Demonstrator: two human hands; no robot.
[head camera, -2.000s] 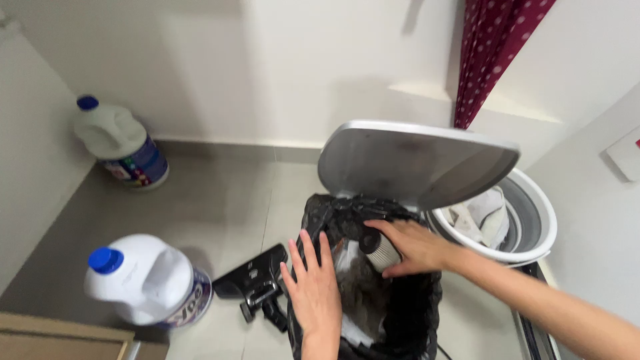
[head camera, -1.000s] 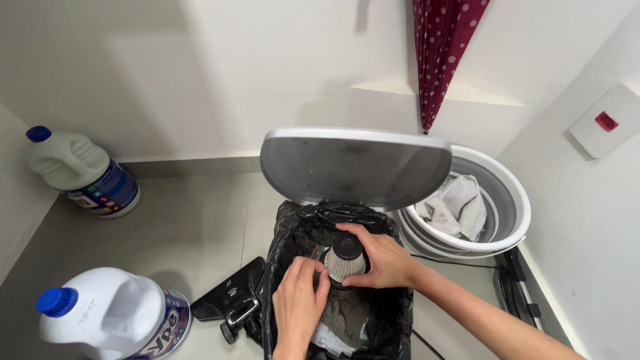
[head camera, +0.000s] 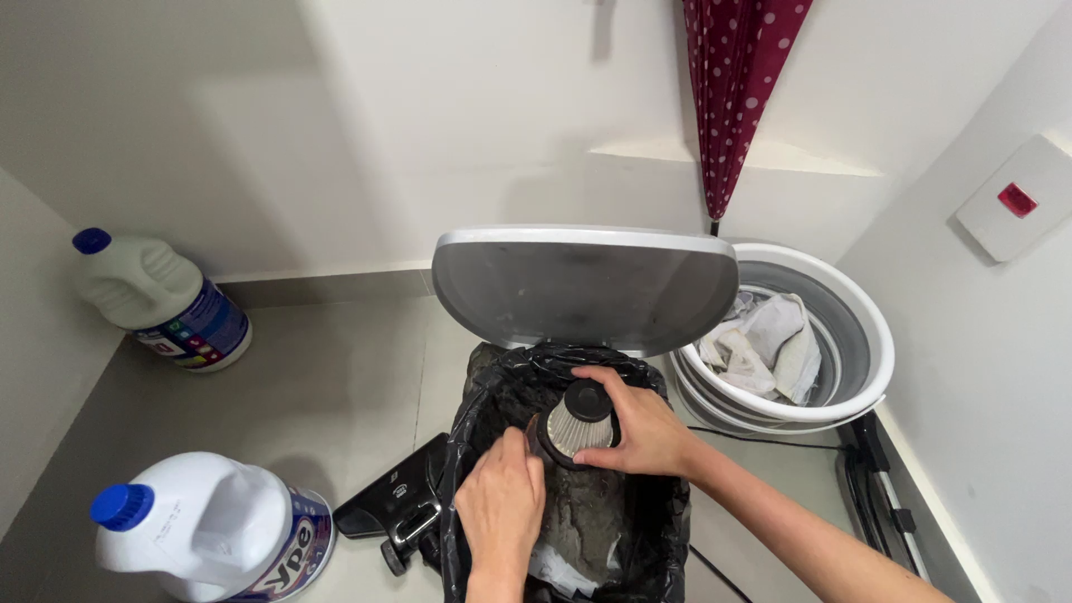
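A pleated vacuum cleaner filter (head camera: 579, 431) with a black cap and a dark rim is over the mouth of a trash bin lined with a black plastic bag (head camera: 461, 452). My right hand (head camera: 641, 427) grips the filter by its right side, fingers at the top and thumb near the lower rim. At the filter's left edge is my left hand (head camera: 504, 494), its fingers curled; whether they pinch a part of it is hidden. Below, inside the bag, lie grey dust (head camera: 582, 511) and white scraps (head camera: 559, 571). The bin's grey lid (head camera: 586, 289) stands raised behind.
A black vacuum floor head (head camera: 398, 498) lies left of the bin, near a white Ypê jug (head camera: 213, 528). Another jug (head camera: 163, 301) stands by the wall. At right are a bucket (head camera: 871, 352) with cloths, a dark cable (head camera: 720, 574) and a hanging polka-dot umbrella (head camera: 745, 92).
The filter, largely covered two seconds ago, now shows its pleats and cap in my right hand. My left hand has gone from spread fingers to curled ones beside it.
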